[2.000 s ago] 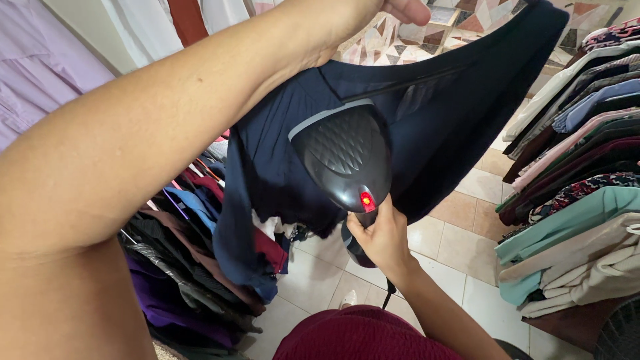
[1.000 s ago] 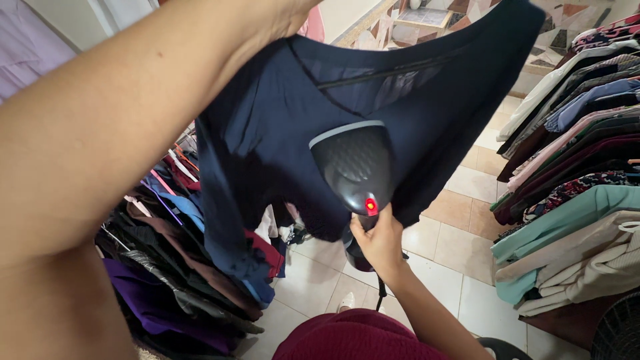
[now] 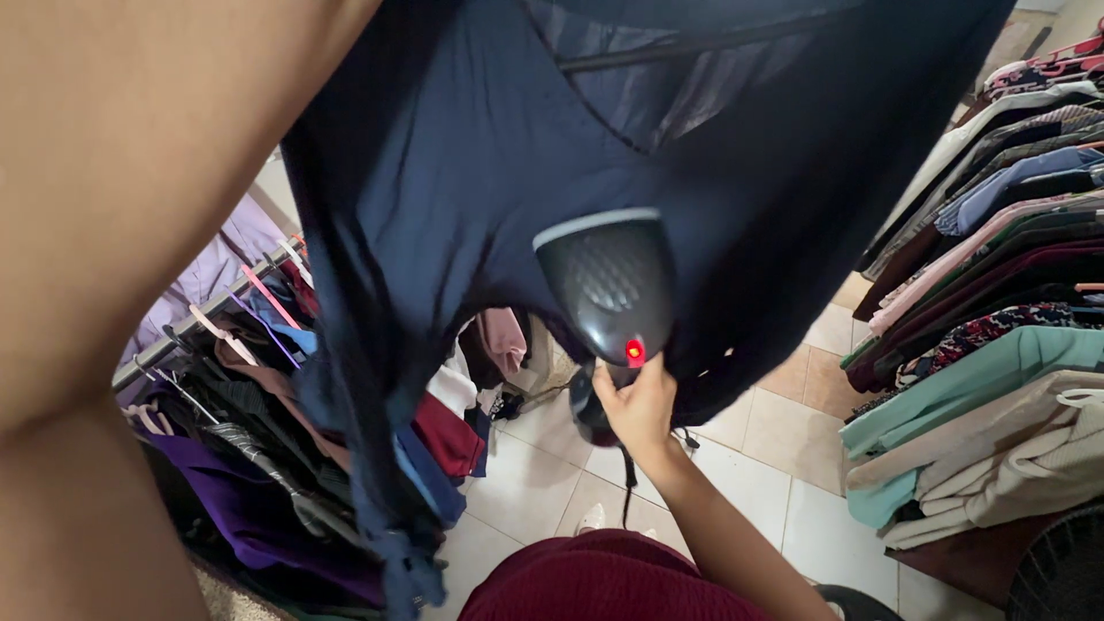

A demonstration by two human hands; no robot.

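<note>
A dark navy garment (image 3: 431,164) hangs in front of me, with a dark hanger bar (image 3: 690,47) showing across its neckline. My right hand (image 3: 638,401) grips a dark handheld garment steamer (image 3: 608,285) by its handle. The steamer's light-edged head lies against or just in front of the cloth, and a red light glows near my fingers. A thin black cord (image 3: 630,483) hangs below. My left arm is raised across the left side, and the left hand is beyond the top edge of the view.
At the left, a metal rail (image 3: 155,354) holds many clothes on hangers, a purple garment (image 3: 250,526) among them. A dense row of clothes, including a mint green garment (image 3: 992,379), lines the right. Tiled floor (image 3: 776,431) lies between. A black round object (image 3: 1056,552) stands at lower right.
The navy garment now fills more of the upper view. My left hand, partly in view two seconds ago, has gone past the top edge. My right hand still holds the steamer at the cloth.
</note>
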